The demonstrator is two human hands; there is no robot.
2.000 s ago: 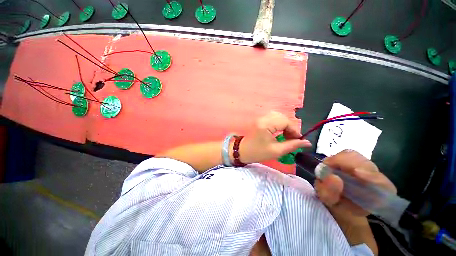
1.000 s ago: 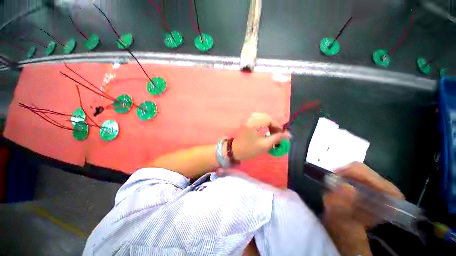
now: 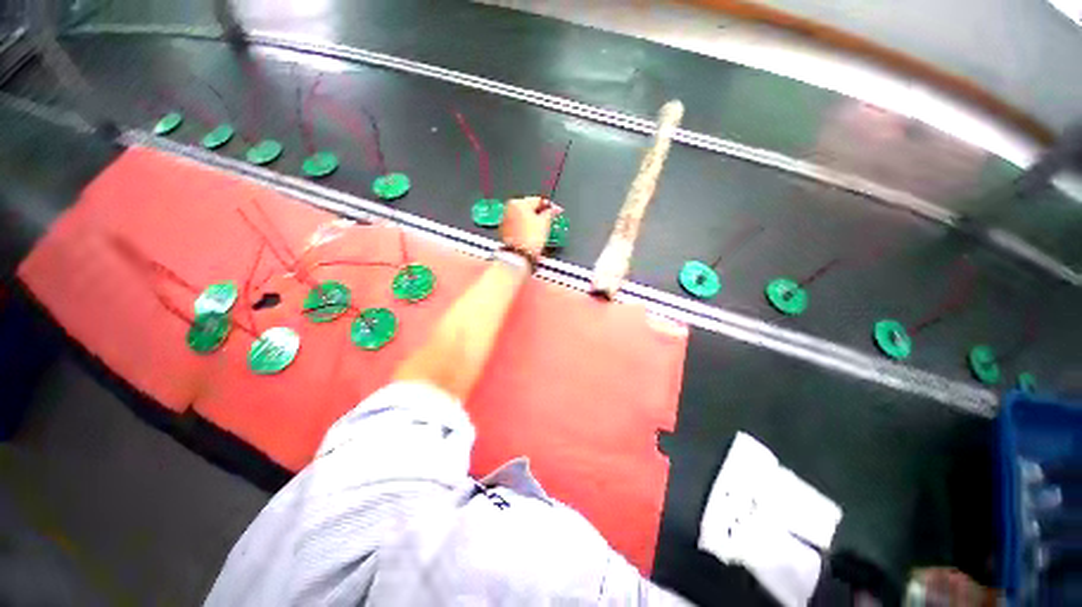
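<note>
My left hand reaches over the near metal rail onto the dark belt. Its fingertips pinch the lead wires of a green round circuit board, which is partly hidden by the hand. More green boards with thin wires lie on the belt, such as one close to the left of the hand. Several boards lie on the red sheet, one of them glaring white. A blurred, skin-toned patch at the bottom right edge may be my right hand, cut off. The syringe is not clearly visible.
A pale rough stick lies across the belt and near rail, right of my left hand. A crumpled white paper with dark marks lies right of the red sheet. A blue bin holding clear items stands at the right edge.
My left hand has moved from the red sheet's right edge up and away onto the belt. My right hand and the syringe have dropped mostly out of view. The view has shifted to show more belt.
</note>
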